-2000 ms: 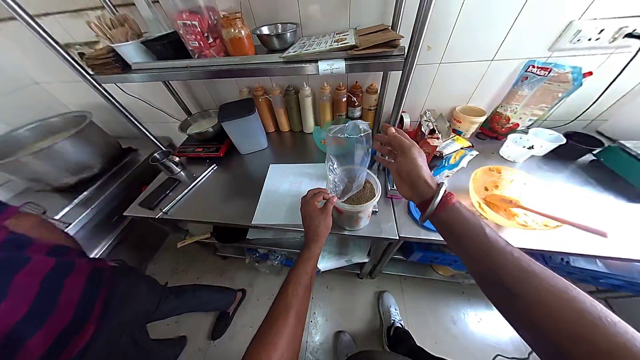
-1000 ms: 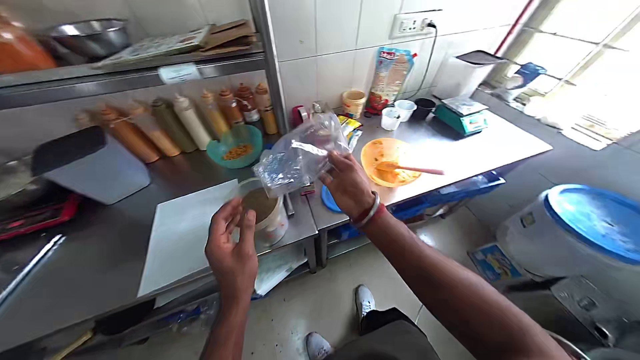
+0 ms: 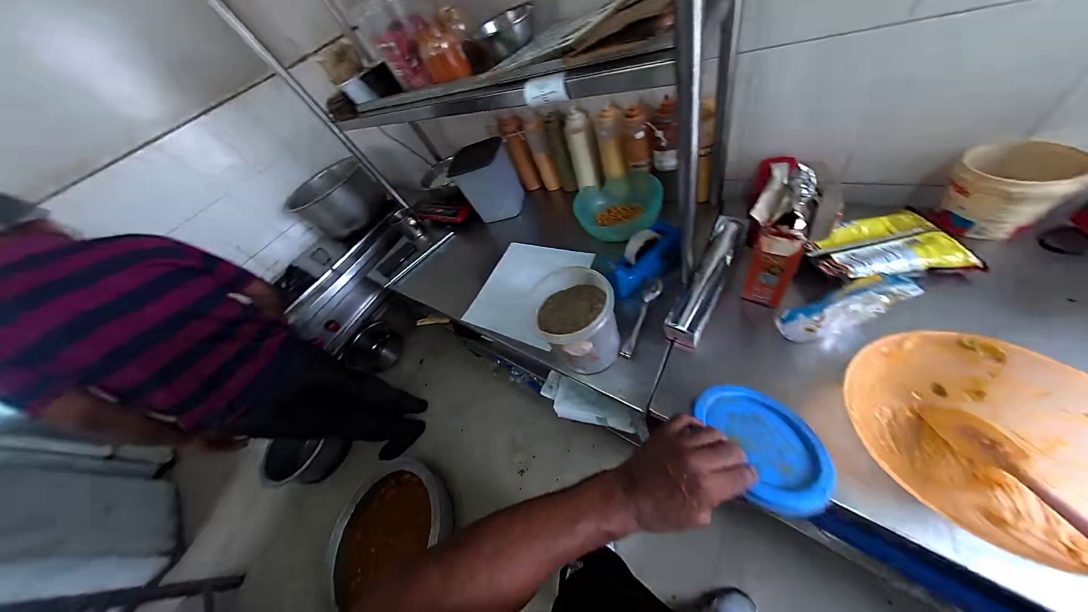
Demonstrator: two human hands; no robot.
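Observation:
My left hand [image 3: 684, 476], with no bangle on its wrist, has its fingers curled over the near left edge of a round blue plastic lid [image 3: 765, 446] at the counter's front edge. My right hand is out of view. To the upper left, a white plastic tub [image 3: 591, 340] stands uncovered, holding a grey-brown ground powder [image 3: 571, 309]. It rests partly over a white sheet [image 3: 518, 285]. A metal spoon [image 3: 642, 319] and a long foil or film box [image 3: 704, 285] lie between tub and lid. The clear plastic bag seen earlier is not visible in my hand.
An orange-smeared basin [image 3: 952, 408] with a wooden spoon is at right. Behind are packets [image 3: 901, 242], a blue tape dispenser [image 3: 650, 259], a green bowl [image 3: 586, 208] and squeeze bottles [image 3: 582, 144]. A person in a striped shirt [image 3: 144, 323] stands left; a large pot [image 3: 442, 518] sits on the floor.
The clear bag, held in my right hand a second ago, is out of sight, as is that hand. My left hand has moved from beside the tub to the blue lid. The view has swung.

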